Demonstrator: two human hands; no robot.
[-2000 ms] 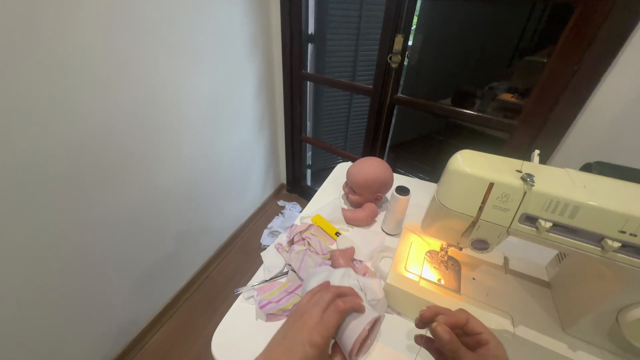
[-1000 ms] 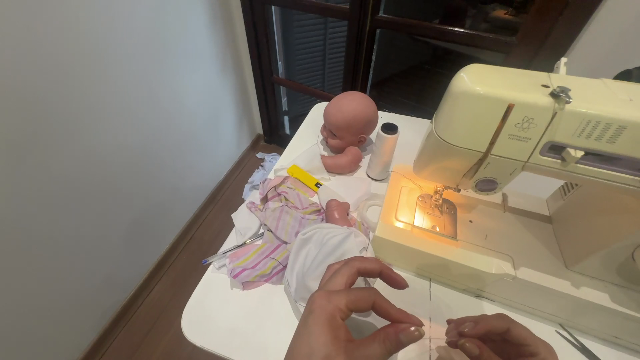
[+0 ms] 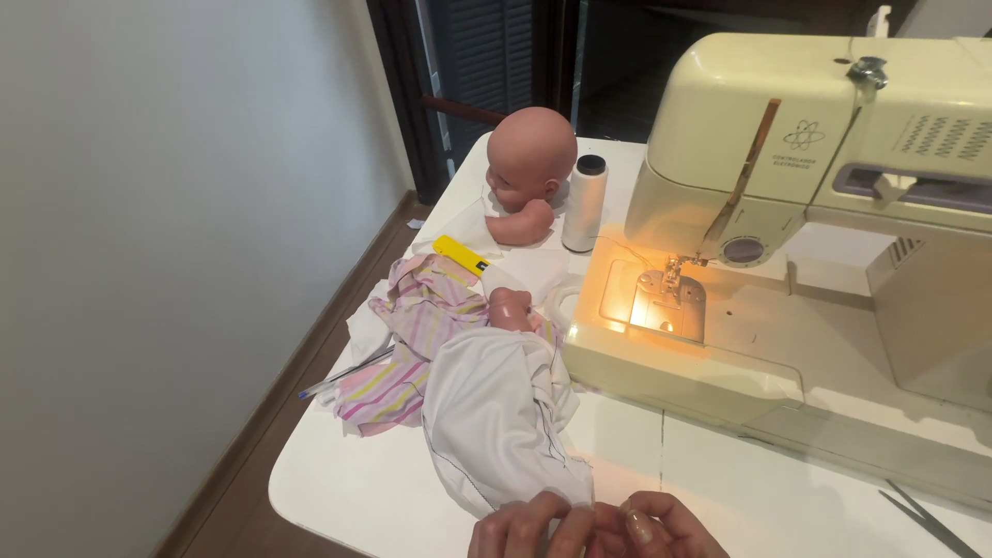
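At the bottom edge, my left hand (image 3: 531,527) has its fingers on the lower end of a white cloth doll body (image 3: 496,403) with dark stitching along its seam. Beside it, its fingertips close to the left ones, is my right hand (image 3: 659,527); whether it pinches cloth or thread is too small to tell. A vinyl doll limb (image 3: 510,310) sticks out of the body's far end. Behind it stand a bald doll head (image 3: 532,155) and a loose doll limb (image 3: 523,225). Striped pink fabric (image 3: 434,310) lies to the left.
A cream sewing machine (image 3: 759,372), its lamp lit, fills the right side. A white thread cone (image 3: 585,205) stands by the doll head. A yellow utility knife (image 3: 460,256) and a pen (image 3: 341,374) lie about the fabric. Metal blades (image 3: 926,519), apparently scissors, lie at the lower right.
My hands were apart from the cloth body one second ago, fingertips raised near each other; now my left hand is on its lower end. Two seconds ago my left hand also held the body.
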